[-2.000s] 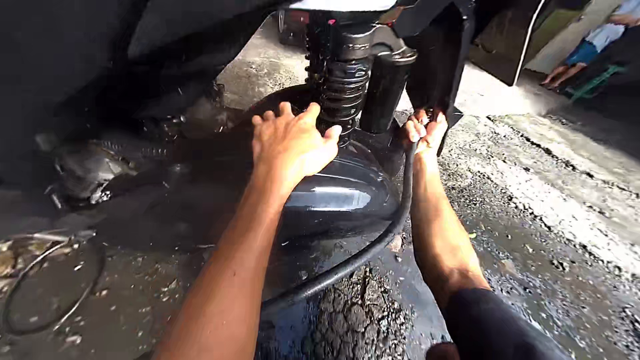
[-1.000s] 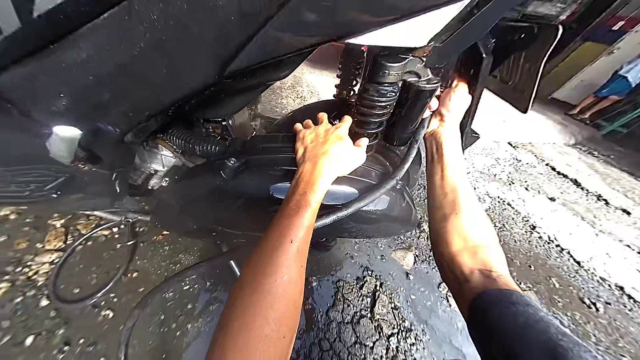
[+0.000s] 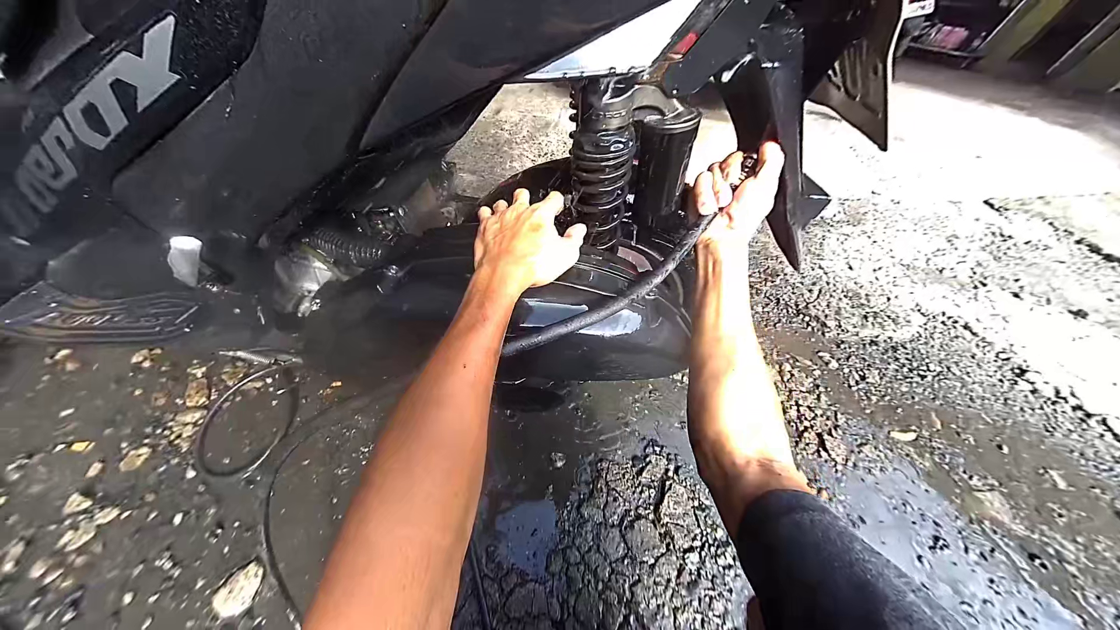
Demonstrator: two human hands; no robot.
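Observation:
A wet black motor scooter fills the upper part of the view. My left hand (image 3: 525,241) lies with spread fingers on or just above its black engine-side cover (image 3: 604,319), left of the coil-spring shock absorber (image 3: 604,166). My right hand (image 3: 739,192) is closed around the end of a black hose (image 3: 604,311), beside the shock's black reservoir (image 3: 665,166) and the rear fender (image 3: 779,131). The hose hangs in a curve across the cover and passes behind my left forearm. What my right fingers hold at the hose's tip is partly hidden.
Wet, cracked ground (image 3: 647,534) with puddles and stones lies below. A thin cable or hose loop (image 3: 206,429) rests at the left, under the footboard (image 3: 114,315). The mud flap (image 3: 862,87) hangs at the upper right.
The view has shifted, showing more of the scooter's left part. My right hand has stayed on the hose, and its fingers now sit higher beside the fender. My left hand remains by the shock.

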